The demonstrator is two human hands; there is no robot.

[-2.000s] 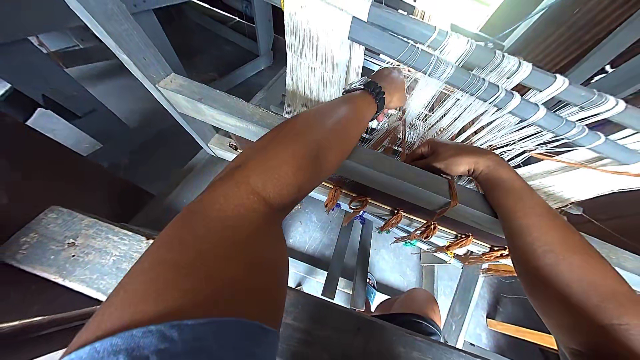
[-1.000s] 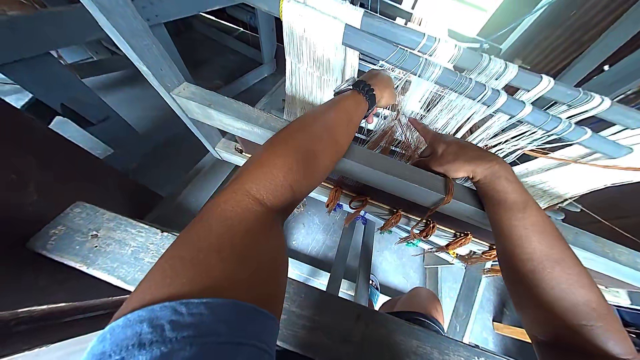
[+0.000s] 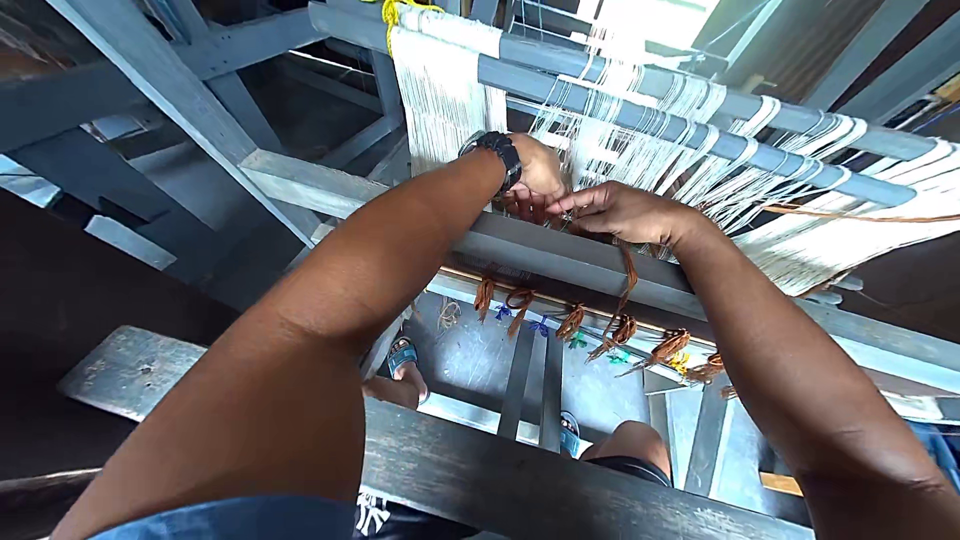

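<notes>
My left hand (image 3: 536, 174), with a dark bracelet at the wrist, reaches over the loom's front beam (image 3: 577, 255) among white warp threads (image 3: 630, 154). Thumb and forefinger of my right hand (image 3: 626, 212) pinch together beside the left fingertips. Fine threads lie between the two hands, too small to tell which fingers grip them. A brown yarn strand (image 3: 628, 277) hangs over the beam below my right hand. Along the reed's lower edge hang several knotted brown yarn bundles (image 3: 571, 322). Two grey rods (image 3: 697, 135) carry looped white threads behind the hands.
A wooden bench plank (image 3: 480, 457) crosses below my arms. The loom's left post (image 3: 187, 112) slants up at the left. A band of white warp (image 3: 442, 97) hangs from the rods, with yellow cord (image 3: 391, 19) at its corner. Treadles (image 3: 517, 382) and sandalled feet (image 3: 403, 356) are underneath.
My right fingertips have moved left to meet my left fingers at the threads. My left hand stays among the warp threads.
</notes>
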